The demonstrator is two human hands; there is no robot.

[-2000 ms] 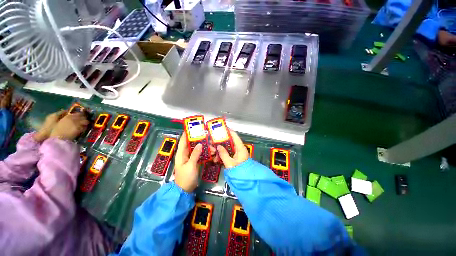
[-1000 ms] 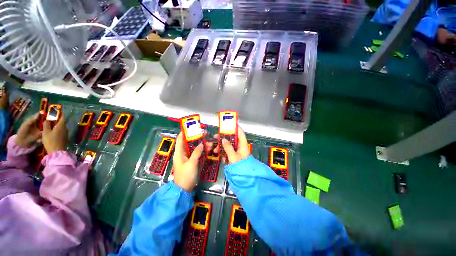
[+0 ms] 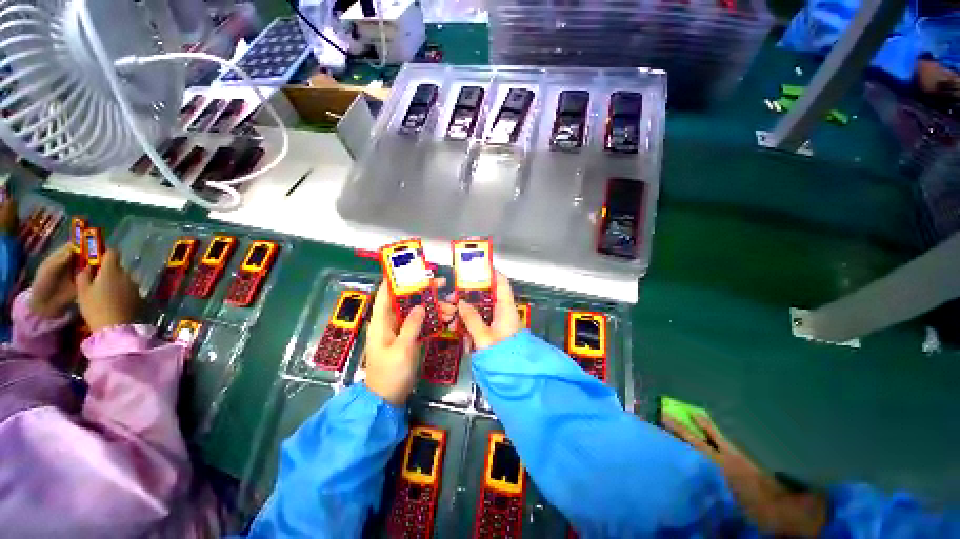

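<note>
My left hand (image 3: 392,356) holds a red phone (image 3: 410,272) with an orange-yellow frame and a lit white screen, thumb on its keypad. My right hand (image 3: 501,318) holds a second such phone (image 3: 473,267), also lit, upright beside the first. Both phones are above the clear working tray (image 3: 301,394). In its pockets lie red phones with dark screens, such as one at the upper left (image 3: 342,328), one at the right (image 3: 587,339) and two at the front (image 3: 422,468). My hands and sleeves partly hide other phones.
A cloudy tray (image 3: 463,200) with several dark phones lies beyond. A white fan (image 3: 79,90) stands at upper left. At left, a person in pink sleeves (image 3: 79,421) holds two phones. Another person's hand (image 3: 758,490) holds a green battery (image 3: 684,416) at right. Slanted metal supports (image 3: 895,300) stand at right.
The phone in my right hand has moved slightly left and down. Another person's hand has come in at lower right, and the green pile has gone. The neighbour's two phones are now close together.
</note>
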